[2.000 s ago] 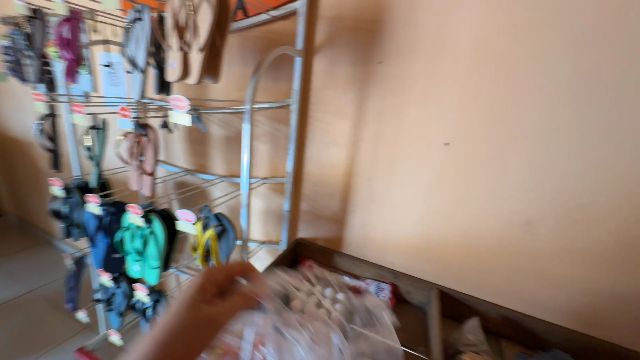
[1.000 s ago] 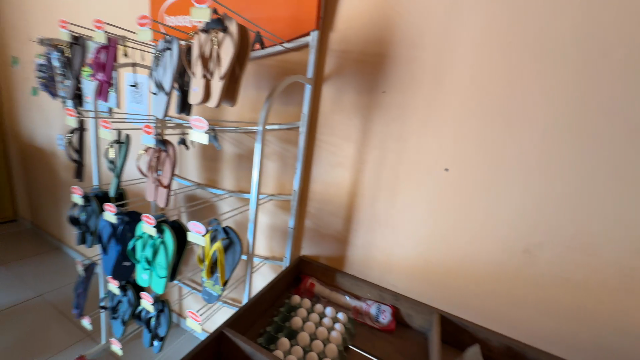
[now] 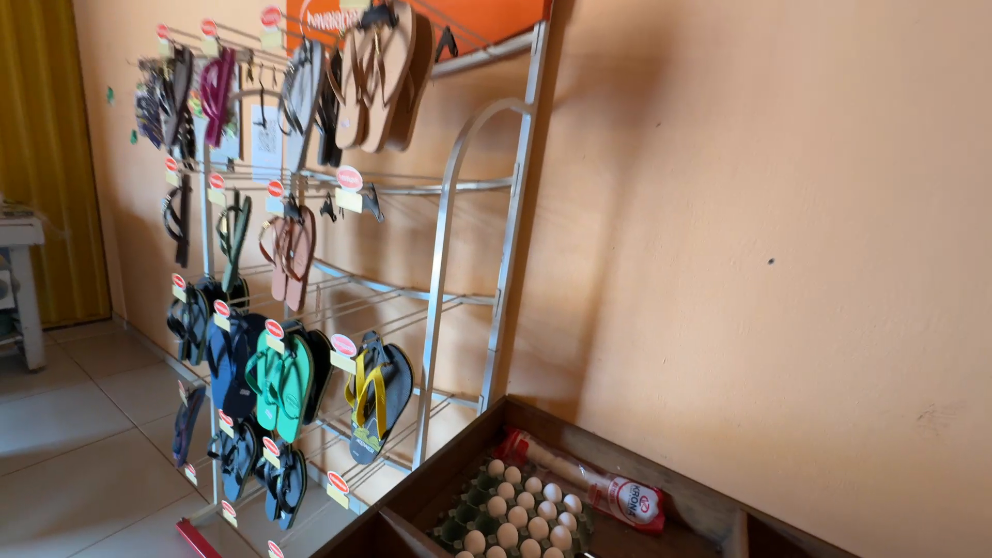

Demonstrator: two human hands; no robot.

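Neither of my hands shows in the head view now. At the bottom, a dark wooden divided bin (image 3: 620,449) holds a green egg tray (image 3: 457,508) with several pale eggs (image 3: 508,535); some of its cups have no egg. Behind and beside the eggs lies a long item in a clear and red plastic package (image 3: 585,477), slanting down to the right. To the left stands a metal display rack (image 3: 443,256) hung with flip-flops, among them a green pair (image 3: 283,387), a beige pair (image 3: 376,85) and a dark one with yellow straps (image 3: 380,395).
A plain peach wall (image 3: 736,232) rises behind the bin and rack. Tiled floor (image 3: 70,434) runs along the left. A white table (image 3: 23,271) stands at the far left beside a yellow corrugated metal door (image 3: 46,155). The rack's red foot (image 3: 196,539) reaches onto the floor.
Two seconds ago a hand was at a clear plastic bag over the bin; one second ago both were out of view. The eggs beneath are now uncovered.
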